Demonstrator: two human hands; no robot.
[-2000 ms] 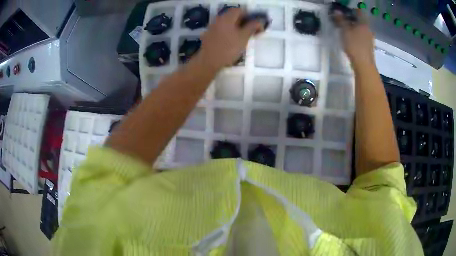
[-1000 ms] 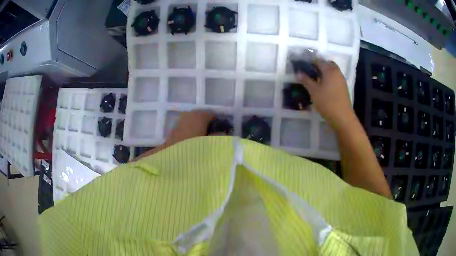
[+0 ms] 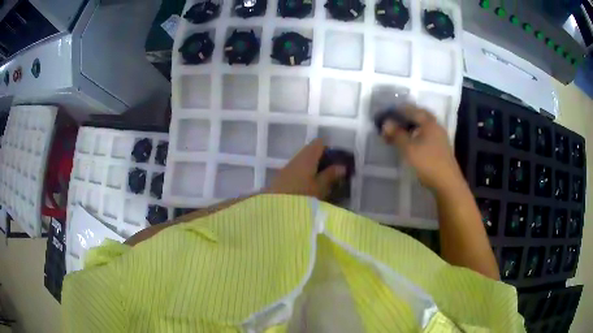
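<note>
A white cell tray (image 3: 246, 104) lies in front of me. Round black parts fill its far row, and three more, including this one (image 3: 290, 47), sit at the left of the second row. My left hand (image 3: 311, 170) holds a black part (image 3: 335, 166) at the tray's near edge. My right hand (image 3: 419, 140) holds another black part (image 3: 395, 121) over the right part of the tray, blurred by motion. The pockets between the second row and my hands hold no parts.
A black cell tray (image 3: 505, 192) with black parts lies at the right. A second white tray (image 3: 104, 170) with some parts and a white sheet (image 3: 91, 231) lies at the left. Another white tray (image 3: 27, 162) stands further left. A grey-white machine (image 3: 114, 58) and a panel with green buttons (image 3: 530, 27) are behind.
My left hand has moved right and now holds a near-edge part. My right hand has moved slightly nearer with its part. Compared with the oldest frame, the far row has gained parts.
</note>
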